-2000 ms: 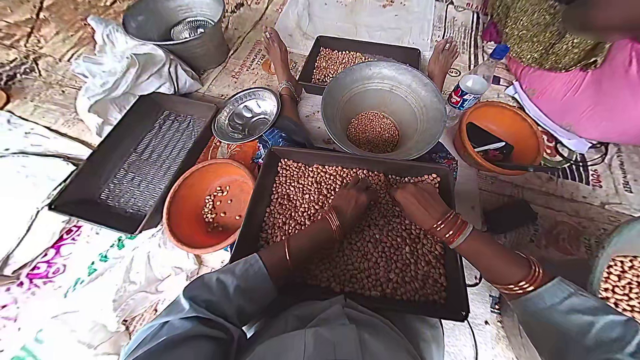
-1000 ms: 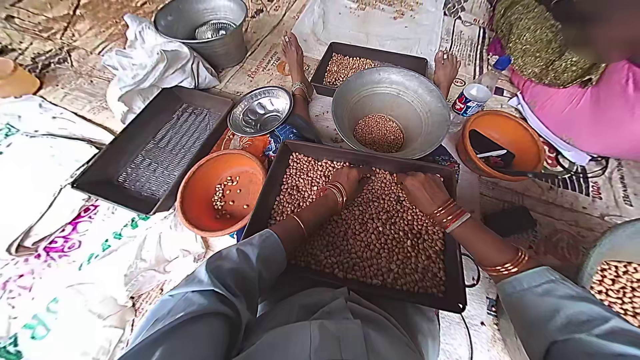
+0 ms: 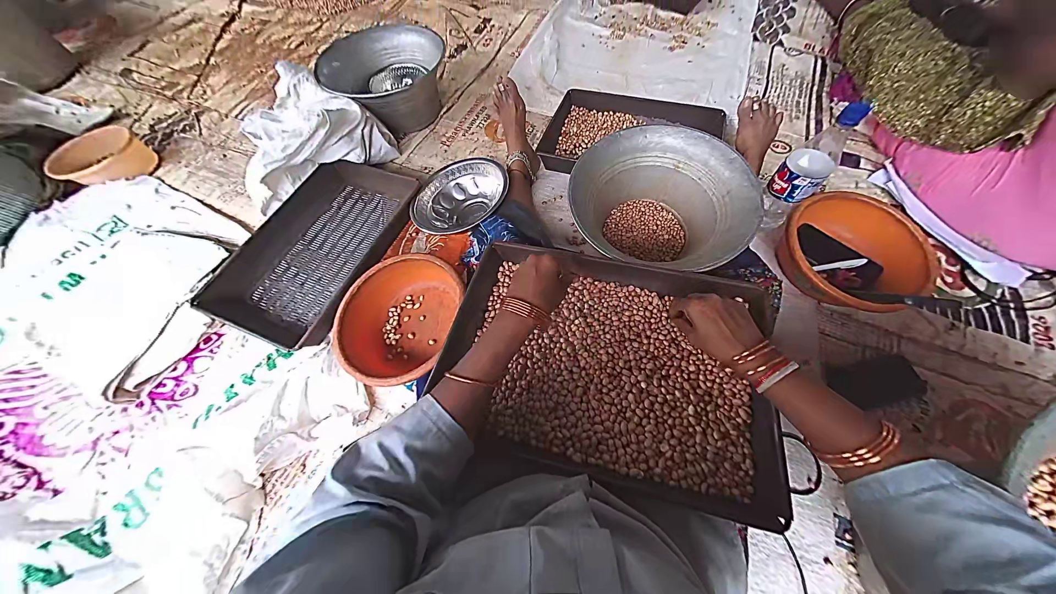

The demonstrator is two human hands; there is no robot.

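Note:
A dark rectangular tray (image 3: 771, 470) spread with reddish-brown nuts (image 3: 627, 388), which look like shelled peanuts, lies across my lap. My left hand (image 3: 540, 285) rests with curled fingers on the nuts by the tray's far left corner. On the far right part of the same nuts is my right hand (image 3: 716, 323), its fingers bent down; whether either hand holds any nuts is hidden. Just beyond the tray a large metal basin (image 3: 718, 181) holds a heap of nuts. Left of the tray, an orange bowl (image 3: 363, 330) has some paler nuts in it.
A slotted dark tray (image 3: 322, 247), a shiny steel bowl (image 3: 459, 195) and a metal bucket (image 3: 417, 95) stand at the left. Beyond the basin is another nut tray (image 3: 701, 120). An orange bowl (image 3: 899, 239) with a dark object sits right, near a seated person in pink.
My hands have moved apart over the nuts, the left one toward the tray's far left corner. The view has shifted toward the left.

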